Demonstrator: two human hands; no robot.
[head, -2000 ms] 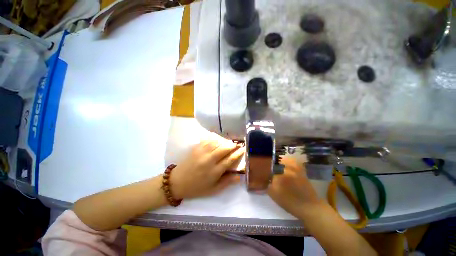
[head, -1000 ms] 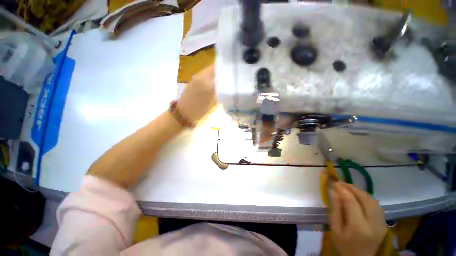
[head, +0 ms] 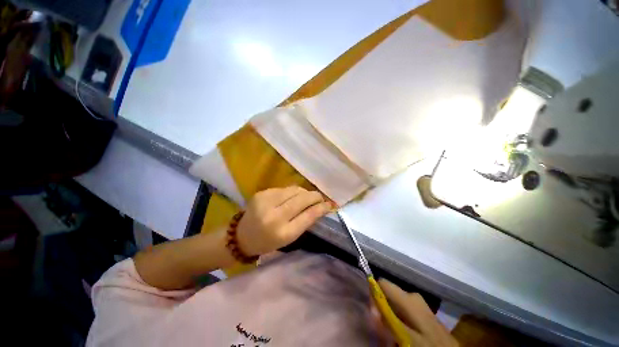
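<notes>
A mustard-yellow garment piece [head: 254, 159] with a pale backing [head: 380, 101] lies across the white table, one end at the front edge and the other towards the machine head. My left hand [head: 285, 220] pinches its near corner at the table edge. My right hand [head: 415, 315], partly cut off by the bottom edge, holds the scissors [head: 383, 305] by the yellow handle. The blade tips meet the cloth corner beside my left fingertips. Whether the blades are apart cannot be told.
The sewing machine head [head: 577, 122] with its bright lamp stands at the right. The scale-marked table edge [head: 434, 268] runs diagonally below. A blue-marked panel [head: 157, 30] is at upper left. More yellow cloth [head: 220, 217] hangs below the edge.
My left hand has come from behind the machine head to the front edge with the cloth. My right hand has brought the scissors to the cloth corner. The view has turned left.
</notes>
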